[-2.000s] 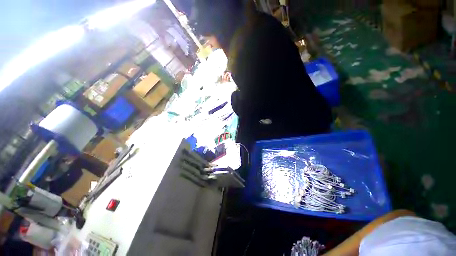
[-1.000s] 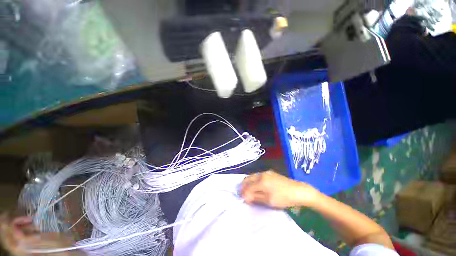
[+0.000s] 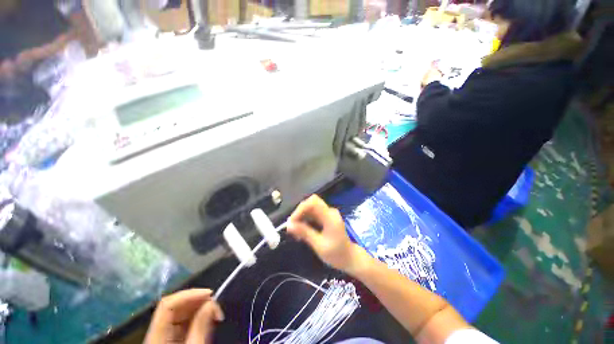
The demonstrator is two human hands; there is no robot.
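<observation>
My left hand point(image 3: 185, 316) is at the bottom left and pinches a white cable point(image 3: 232, 274). My right hand point(image 3: 322, 232) pinches the same cable further right, so it is stretched between both hands. The cable runs across the two white winding posts point(image 3: 250, 236) on the black bar of the winding machine point(image 3: 289, 151). A cable bundle point(image 3: 326, 312) lies below, over my lap, with some loops standing up. Coiled cables point(image 3: 411, 261) lie in the blue tray point(image 3: 471, 259), partly behind my right forearm.
The tying head point(image 3: 367, 164) juts from the machine's right end. A control panel point(image 3: 158, 104) and red switch point(image 3: 269, 65) are on its top. Clear plastic bags point(image 3: 40, 127) lie at the left. A person in dark clothing point(image 3: 495, 134) works at the right beyond the tray.
My right hand has moved from my lap up to the posts, and my left hand has come in from the far left. The cable is now held across the posts. The view has shifted.
</observation>
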